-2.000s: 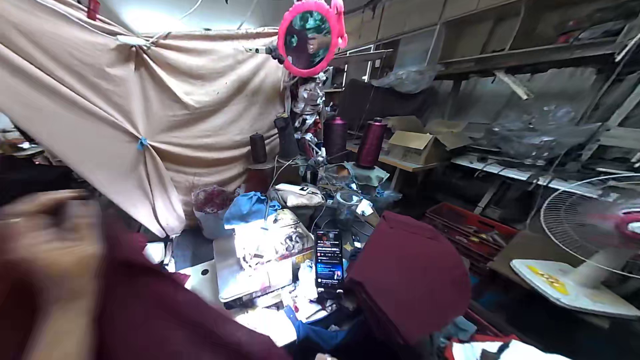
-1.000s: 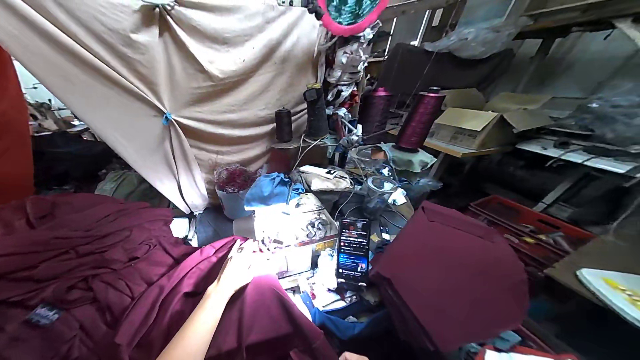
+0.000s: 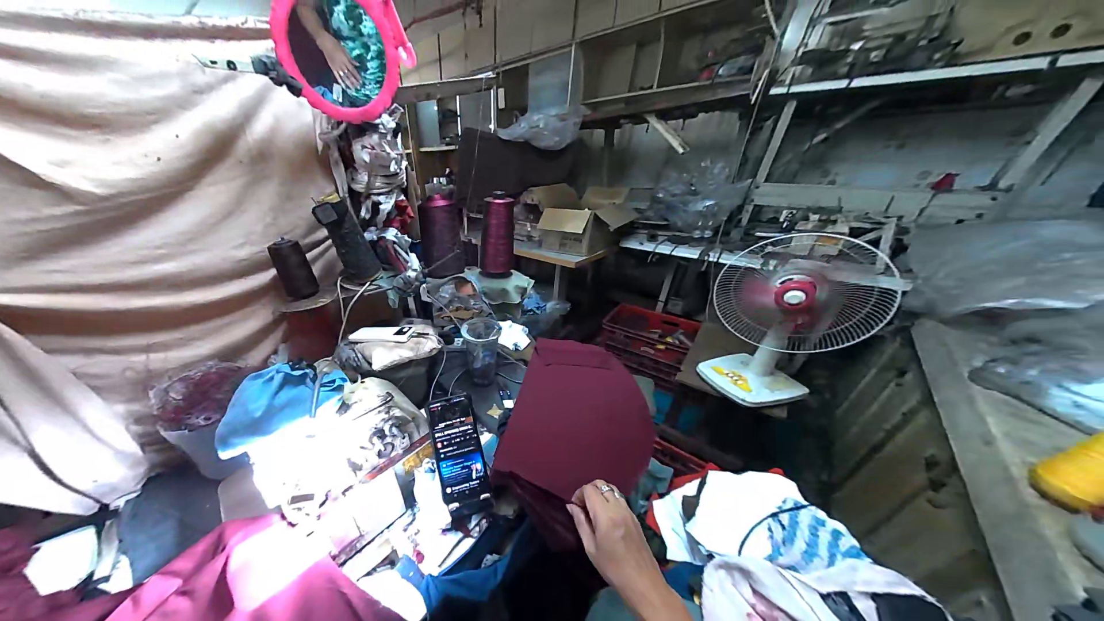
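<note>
My right hand (image 3: 608, 530), with a ring on one finger, pinches the lower edge of a maroon fabric piece (image 3: 578, 414) that lies right of the phone. My left hand is out of view. A smartphone (image 3: 459, 453) with a lit screen stands propped left of that piece. More maroon cloth (image 3: 250, 578) spreads across the lower left, partly in glaring light. The overexposed form left of the phone seems to be a sewing machine (image 3: 371, 431); its details are hard to tell. A clear plastic cup (image 3: 481, 349) stands behind the phone.
Thread cones (image 3: 498, 233) stand behind the work area. At right are a white fan (image 3: 793, 297), red crates (image 3: 647, 332) and a wooden ledge (image 3: 992, 483). White and blue cloths (image 3: 768, 526) lie beside my right hand. A pink-framed mirror (image 3: 345, 56) hangs above.
The view has swung right. My left hand, on the maroon cloth a second ago, has gone out of view. My right hand now shows at the stacked maroon fabric.
</note>
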